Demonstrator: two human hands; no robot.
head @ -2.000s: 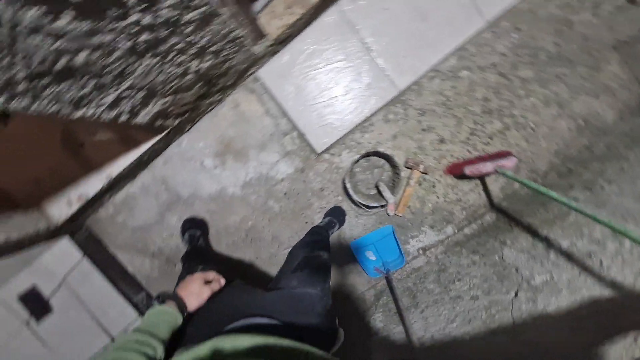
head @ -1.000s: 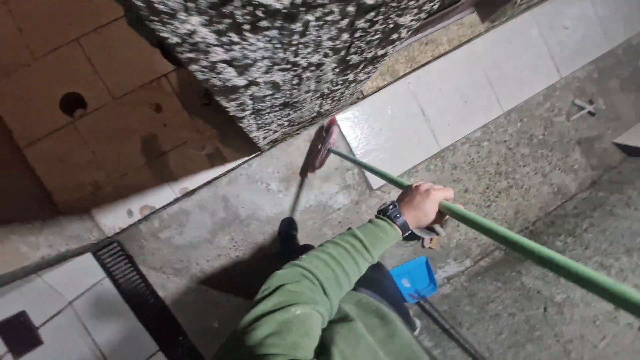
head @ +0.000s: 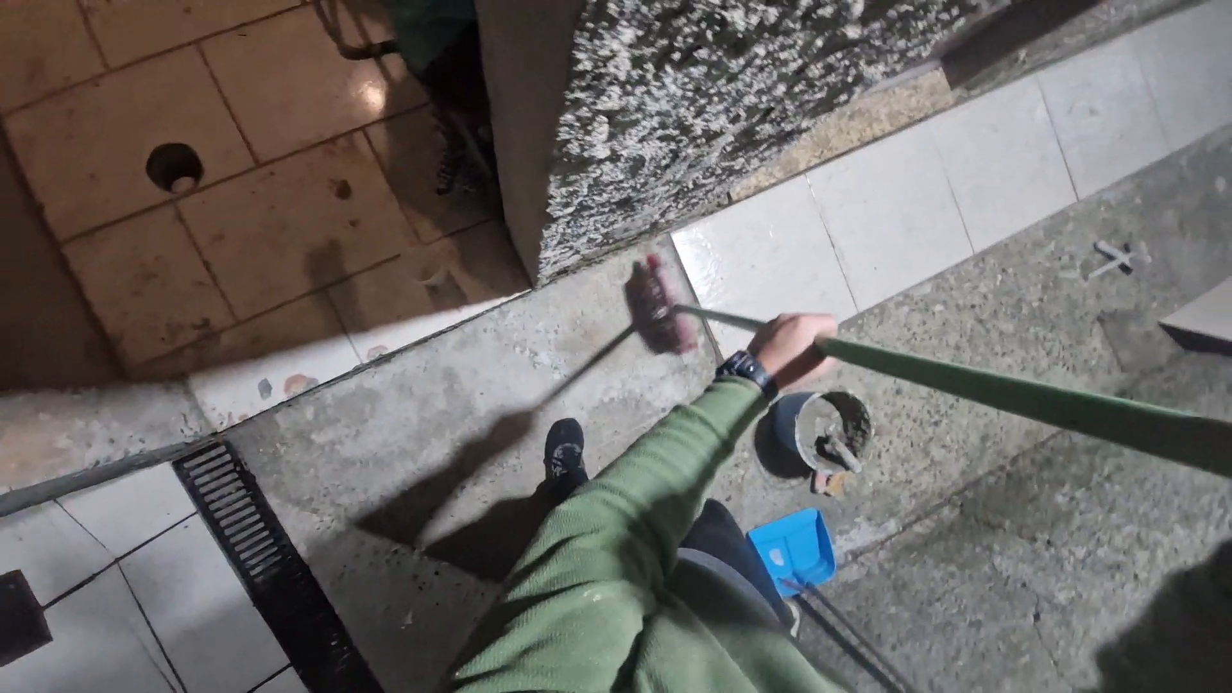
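Observation:
My left hand (head: 794,348), with a watch on its wrist, is closed around the green handle (head: 1011,393) of a broom. The broom's reddish head (head: 664,306), a little blurred, is over the concrete floor beside the corner of the white tiles. The handle runs out of view at the right edge. My right hand is out of view. Below my left hand stands a bucket (head: 794,433) with grey material and what looks like a trowel (head: 839,450) in it. A blue dustpan (head: 794,549) lies near my leg.
A rough speckled wall (head: 712,106) rises at the top, with white tiles (head: 890,231) along its base. A black drain grate (head: 252,529) crosses the lower left. Brown tiles with a round hole (head: 174,167) lie upper left, near another person's green clothing (head: 433,34). Tile spacers (head: 1116,257) lie at right.
My left hand was at my thigh two seconds ago and is now on the broom handle. The broom head has moved to the floor beside the tile corner. Another person has come into view.

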